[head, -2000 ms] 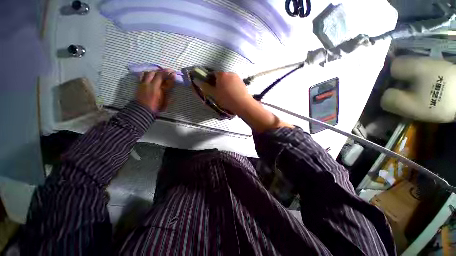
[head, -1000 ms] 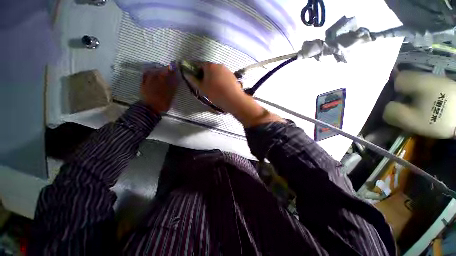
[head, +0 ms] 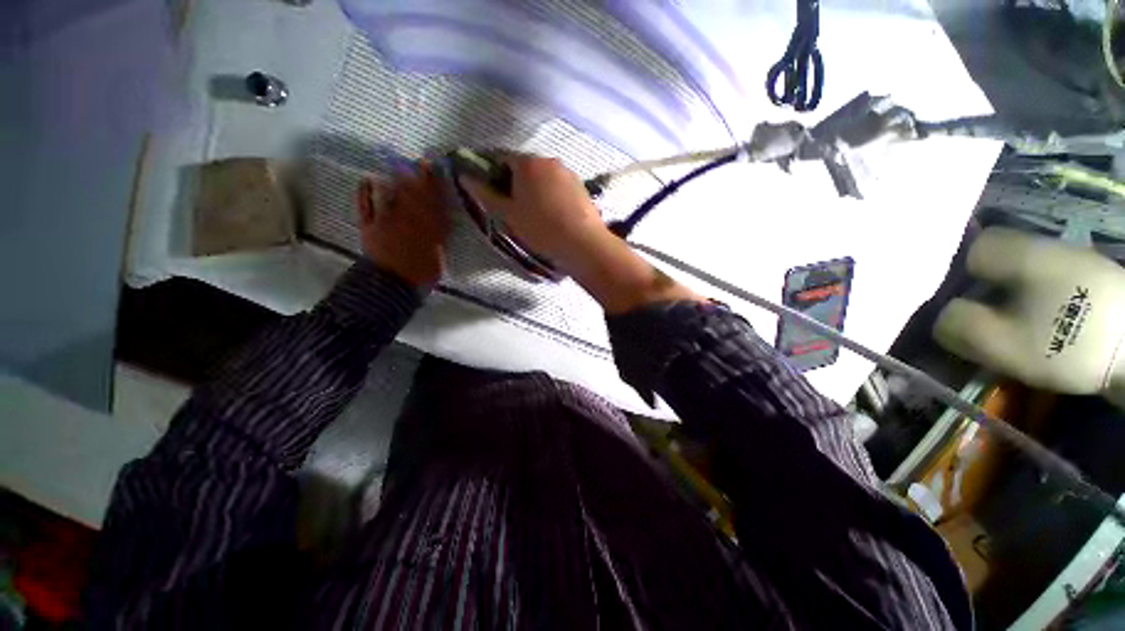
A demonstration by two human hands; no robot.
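My right hand (head: 543, 210) grips the handle of a dark steam iron (head: 503, 242), which stands over the finely striped pressing cloth (head: 370, 105). My left hand (head: 405, 219) is close to the iron's left side, its fingers at a small lilac strip (head: 397, 163). The strip is blurred and mostly hidden by the fingers and the iron, so its edge and fold cannot be made out. More curved lilac strips (head: 543, 49) lie in rows beyond my hands.
A brown block (head: 243, 207) and a shiny cylinder (head: 265, 89) lie left. Black shears (head: 798, 74) lie at the far side. The cloth-wrapped hose (head: 851, 133) runs off right. A dark flat rectangle with red-orange bars (head: 815, 311) lies right, near a cream dress form (head: 1042, 314).
The view has shifted, so table items appear further right and mostly lower. My left hand has moved from the strip's middle to beside the iron. My right hand still holds the iron.
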